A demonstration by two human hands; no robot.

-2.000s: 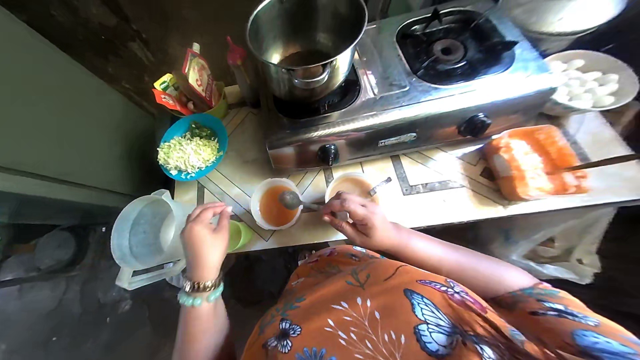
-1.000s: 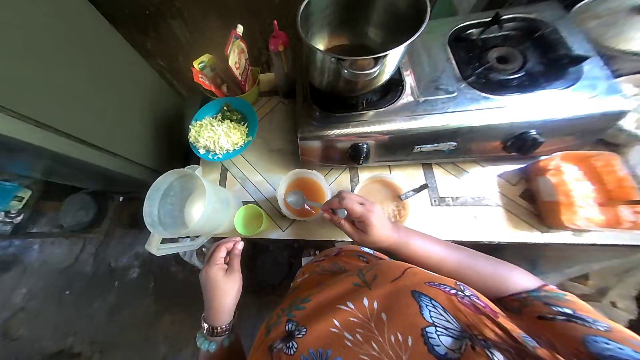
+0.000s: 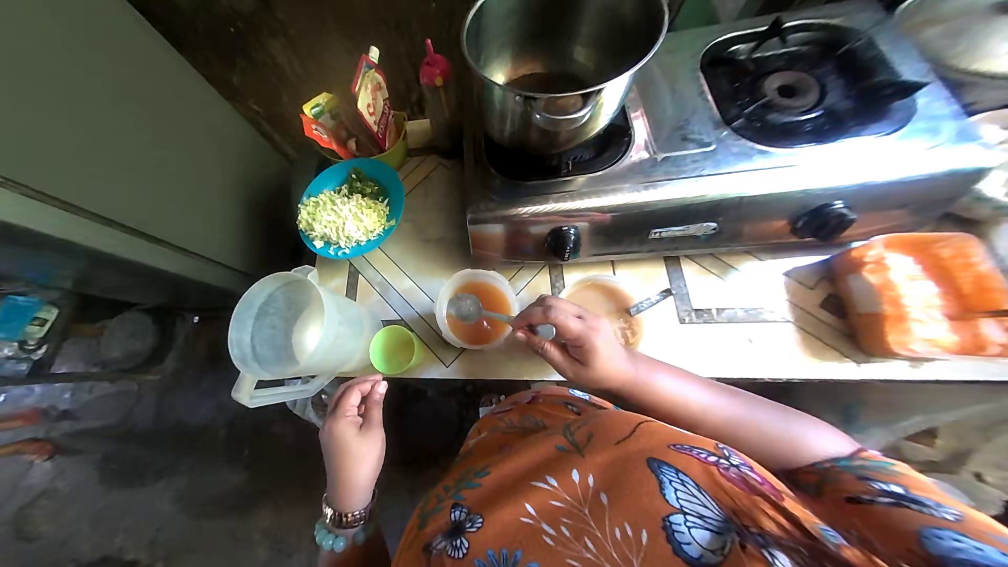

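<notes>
My right hand (image 3: pixel 579 342) grips the handle of a metal spoon (image 3: pixel 466 308), whose bowl is over or in the orange liquid of a white bowl (image 3: pixel 442 319). Just right of it, partly behind that hand, is a second bowl of paler, cloudy liquid (image 3: pixel 602 298) with a utensil handle (image 3: pixel 650 302) leaning on its rim. My left hand (image 3: pixel 354 425), thumb and fingertips brought together, is just off the counter edge below a small green cup (image 3: pixel 393 350). Whether anything small is between those fingertips cannot be told. A translucent plastic pitcher (image 3: pixel 276 327) is left of the cup.
A two-burner gas stove (image 3: pixel 740 228) carries a large steel pot (image 3: pixel 543 118). Shredded cabbage fills a blue bowl (image 3: pixel 398 201) near sauce packets (image 3: pixel 374 102) and a pink-topped bottle (image 3: pixel 435 75). An orange container (image 3: pixel 858 299) sits at the right. Another person's feet (image 3: pixel 31 449) show at far left.
My left hand has moved down and away from beside the green cup, which it partly hid two seconds ago. My right hand keeps the spoon at the orange liquid. The view has shifted left.
</notes>
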